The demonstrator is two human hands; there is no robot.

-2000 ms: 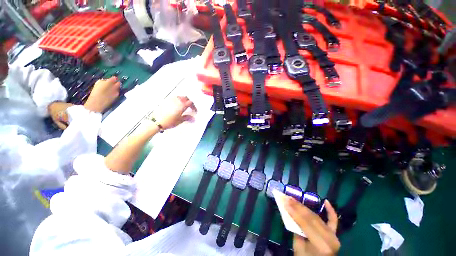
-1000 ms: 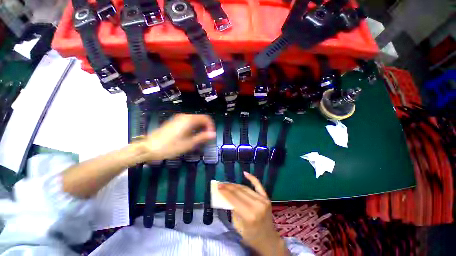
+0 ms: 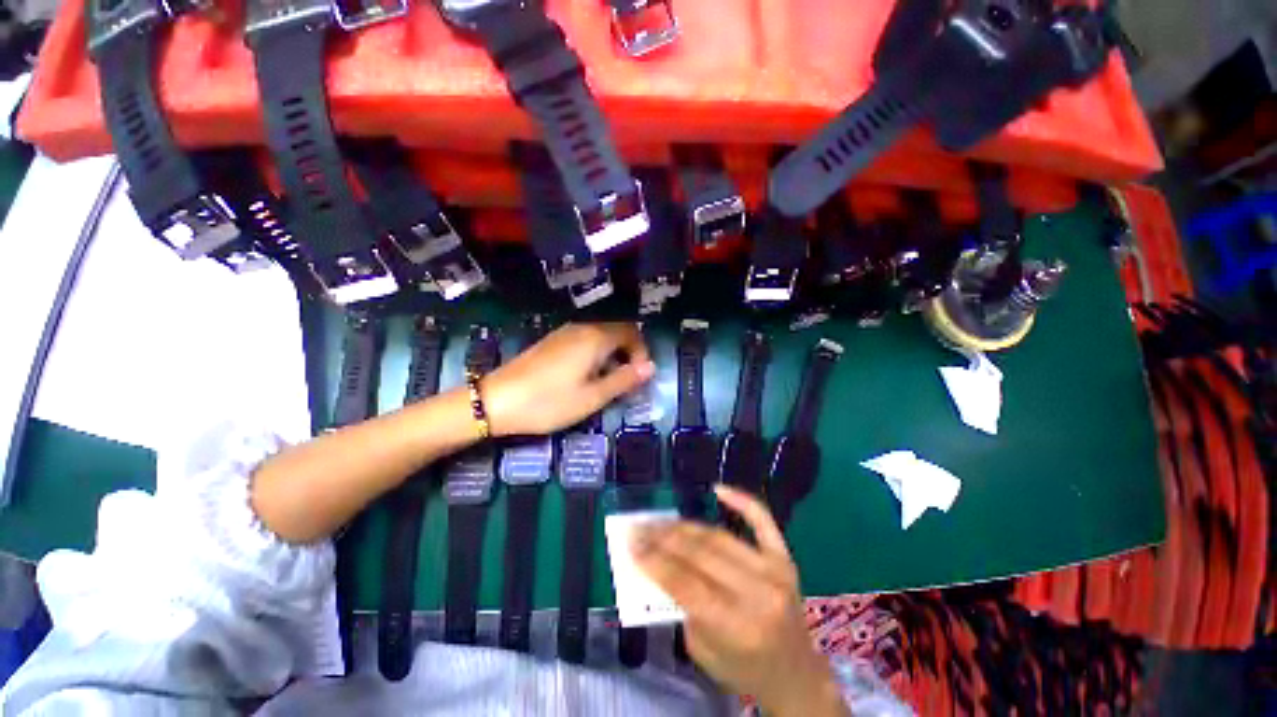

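Several black smartwatches stand in a row on the green bench. Those on the left, such as this watch (image 3: 527, 462), have pale printed faces. Those on the right, such as this watch (image 3: 693, 457), have dark bare faces. My left hand (image 3: 567, 378) is above the row, fingertips pinched on a small clear film (image 3: 640, 398) just above a dark-faced watch (image 3: 636, 455). My right hand (image 3: 719, 588) holds a white card (image 3: 640, 572) below that watch, over its strap.
A red foam tray (image 3: 700, 105) with hanging watches and silver buckles spans the far side. White sheets (image 3: 210, 364) lie at left. A bottle inside a tape roll (image 3: 980, 336) and white scraps (image 3: 913, 485) are at right. Red trays are stacked beyond the right edge.
The view has swung from the left to the watch row. My left hand has moved from the white sheets to the row. My right hand still holds the card, now below the row.
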